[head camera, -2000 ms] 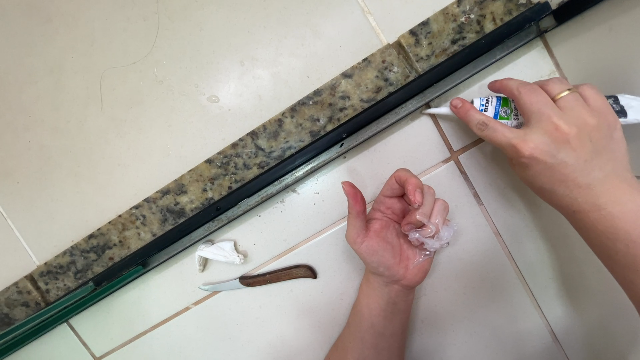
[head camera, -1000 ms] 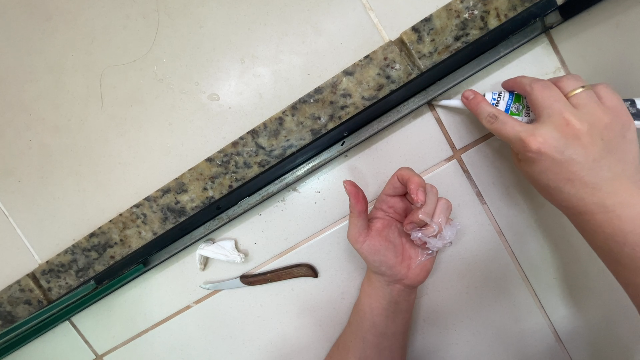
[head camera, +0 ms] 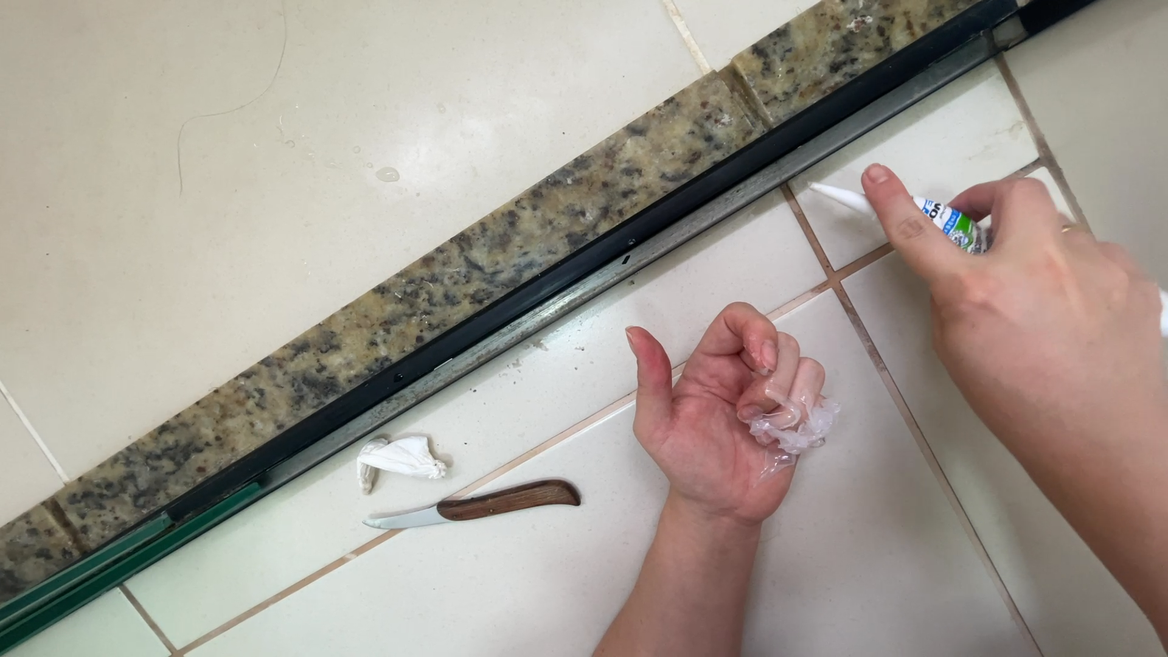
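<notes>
My right hand point(head camera: 1031, 237) grips a sealant tube point(head camera: 949, 224) with a white pointed nozzle point(head camera: 841, 197). The nozzle's tip points left, just above the tile floor near a brown grout line. Palm up, my left hand point(head camera: 730, 411) has its last fingers curled round a clump of clear, sticky film or sealant point(head camera: 798, 424); its thumb stands apart. Left of it, a knife with a curved wooden handle point(head camera: 511, 499) lies on the tiles, blade to the left. Just above the knife is a crumpled white wad point(head camera: 406, 456). Most of the tube's body is hidden behind my right hand.
A black and grey metal track point(head camera: 547, 297) runs diagonally across the floor, along a speckled granite sill point(head camera: 511, 237). Green glass panel edges point(head camera: 119, 570) sit in the track at the lower left. Beyond the sill is pale tile with a loose hair point(head camera: 233, 112) and small drops point(head camera: 388, 173).
My right hand has turned, and the nozzle now points more up and left, its tip farther right of the grout line. My left hand keeps its pose with the clear clump.
</notes>
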